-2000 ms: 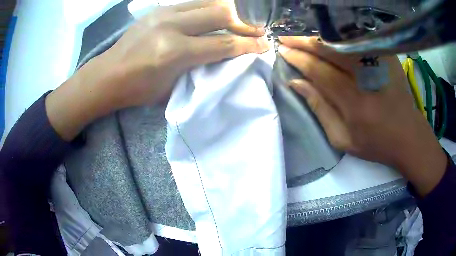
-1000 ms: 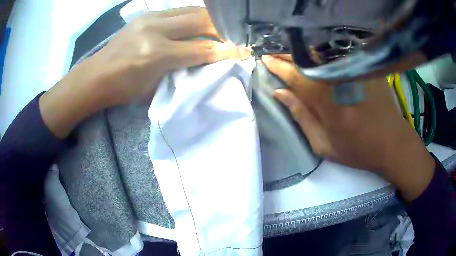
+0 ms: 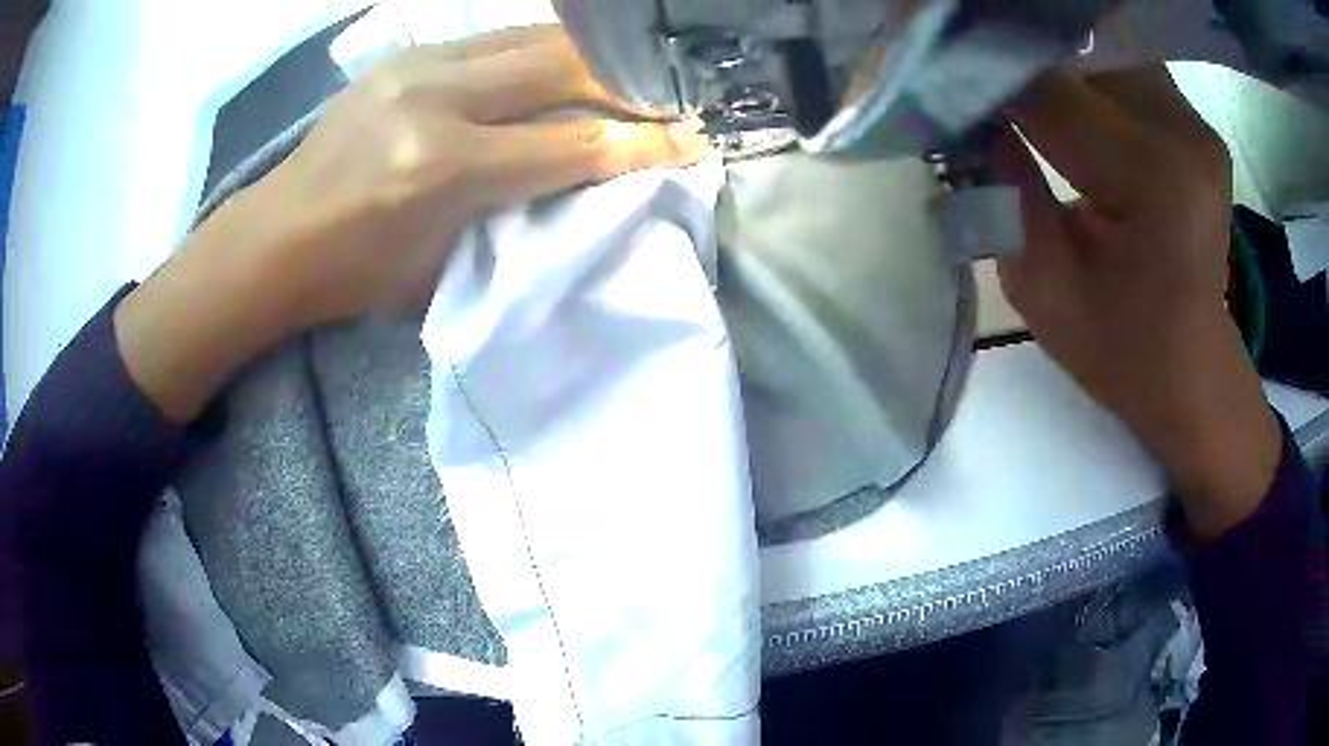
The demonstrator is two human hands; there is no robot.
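The white pocket bag [image 3: 627,437], with a dark stitch line, hangs from the presser foot [image 3: 751,124] over the table's front edge. The grey garment panel [image 3: 270,496] lies left of it, partly under my left hand. Its smooth pale-grey side [image 3: 845,350] spreads right of the needle. My left hand [image 3: 423,175] holds the pocket bag, with its fingertips close beside the foot. My right hand [image 3: 1130,248] is off the cloth, raised at the right of the machine head. Its fingertips are partly hidden behind the head, so its grip is unclear.
The sewing machine head [image 3: 904,73] covers the top centre. The measuring tape [image 3: 962,598] runs along the table's curved front edge. A green scissor handle [image 3: 1248,284] shows behind my right hand. Grey cloth pieces [image 3: 1093,685] lie below the edge at right.
My right hand has let go of the panel and moved right and up beside the machine head, baring the pale-grey cloth. My left hand stays near the foot. The view has shifted slightly.
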